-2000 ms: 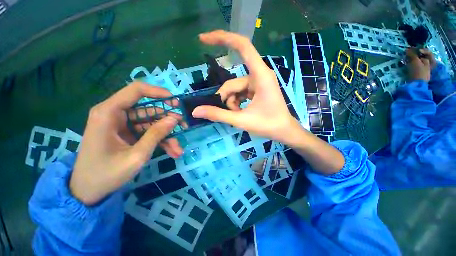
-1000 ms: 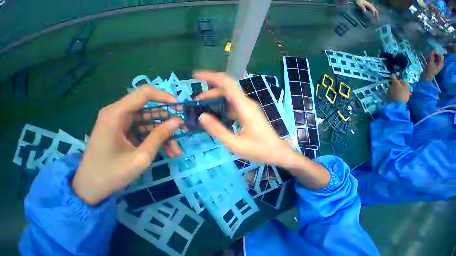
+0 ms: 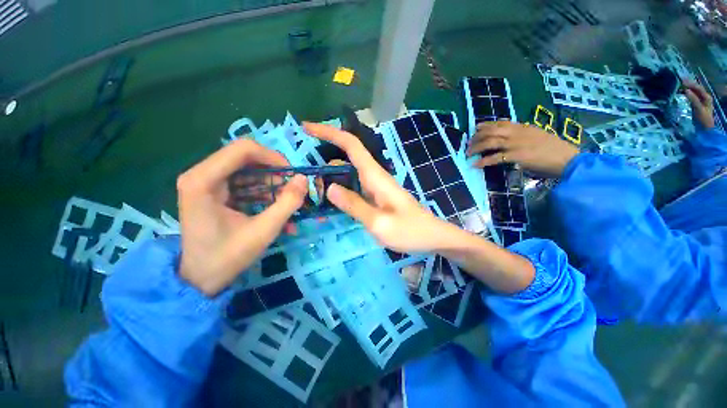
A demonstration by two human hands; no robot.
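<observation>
A dark plastic frame (image 3: 267, 185) is held level between my two hands at the centre. My left hand (image 3: 231, 203) grips its left part between thumb and fingers. My right hand (image 3: 383, 195) holds its right end, thumb below and index finger above. A dark area, perhaps a black pad, shows at the frame's right end; blur hides its edges. Pale blue empty liner sheets (image 3: 359, 291) lie heaped under my hands. A loaded sheet (image 3: 434, 159) with rows of black squares lies to the right of my right hand.
Another person's hand (image 3: 526, 149) rests on a second loaded sheet (image 3: 490, 100) at right. A metal post (image 3: 401, 60) stands behind the heap. A yellow piece (image 3: 343, 76) and blurred dark frames (image 3: 114, 80) lie on the green belt (image 3: 207, 88). Yellow-edged frames (image 3: 572, 130) lie at right.
The frame has tilted to a more edge-on view in my hands. The neighbouring person's hand has reached left onto the loaded sheet. The yellow piece has shifted left of the post.
</observation>
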